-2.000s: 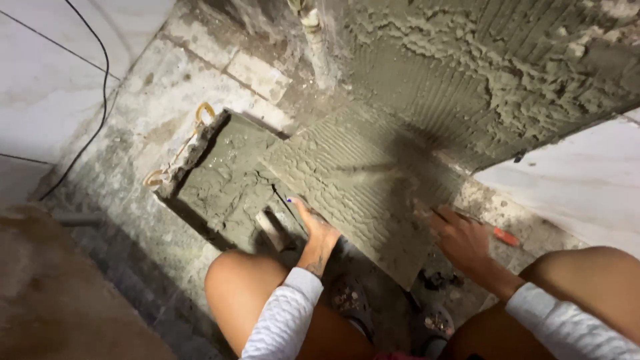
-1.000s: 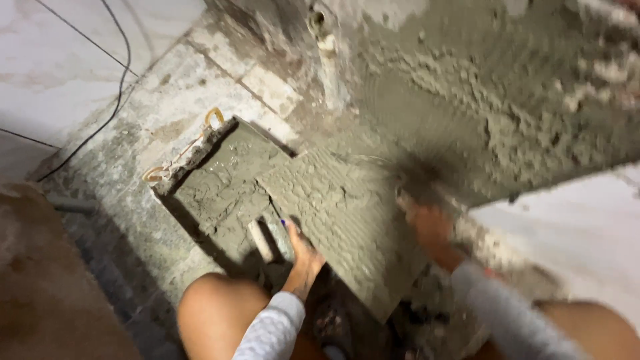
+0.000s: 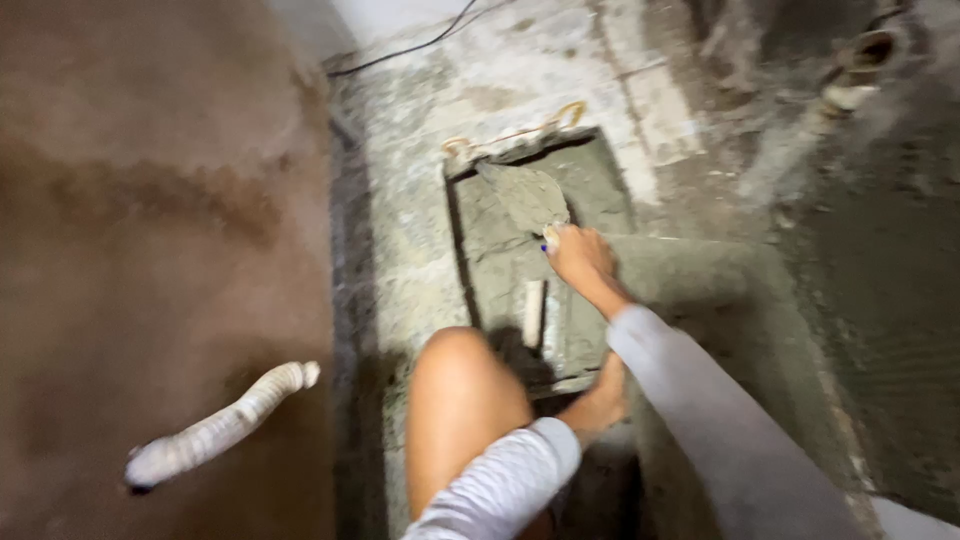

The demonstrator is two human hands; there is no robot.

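My right hand (image 3: 581,259) grips a trowel by its handle. The pointed blade (image 3: 525,196), coated in grey mortar, lies over the mortar tray (image 3: 459,247) near its far end. Below my right forearm, my left hand (image 3: 606,394) is at the near edge of a mortar-smeared tile (image 3: 697,274); its fingers are partly hidden, so its hold is unclear. In the tray, a notched-trowel-like tool with a pale bar handle (image 3: 534,313) rests on the mortar.
A corrugated white hose (image 3: 225,431) lies by the brown surface (image 3: 150,247) at left. A black cable (image 3: 405,52) crosses the far floor. An open pipe end (image 3: 874,49) stands at upper right, above the mortar-covered surface (image 3: 892,300).
My right hand has moved left from the tile's far side to over the mortar tray, crossing above my left arm. The view has swung left.
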